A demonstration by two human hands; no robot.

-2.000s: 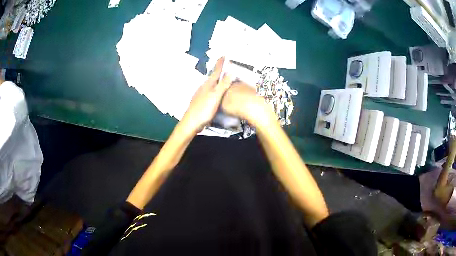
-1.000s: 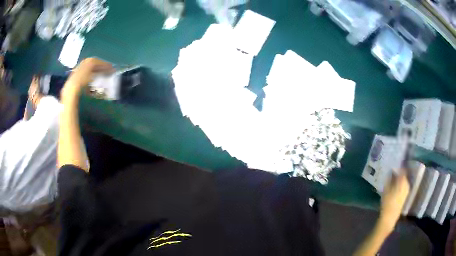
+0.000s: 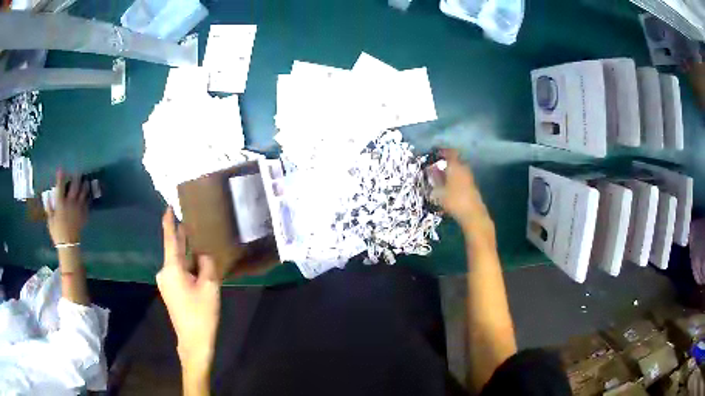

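Observation:
My left hand point(image 3: 189, 286) holds an open retail box point(image 3: 209, 216) by its near left side, above the edge of the left leaflet pile point(image 3: 197, 128). The box is brown inside, with a white piece in it and a white printed side at its right. My right hand point(image 3: 456, 189) is at the right edge of the heap of small accessories point(image 3: 386, 201). Its fingers are bent around a small white piece point(image 3: 441, 165); the rest of its grip is blurred. The right leaflet pile point(image 3: 332, 100) lies behind the heap.
Finished retail boxes point(image 3: 563, 224) stand in two rows at right. Clear blister trays point(image 3: 491, 17) lie at the far side. A single printed sheet point(image 3: 229, 58) lies beyond the left pile. A neighbour's hand point(image 3: 68, 205) rests on a small item at left.
My hands were spread wide, left toward a dark open box at left, right at the box rows. Both are now near the leaflet piles, the left with an open box. The view has shifted.

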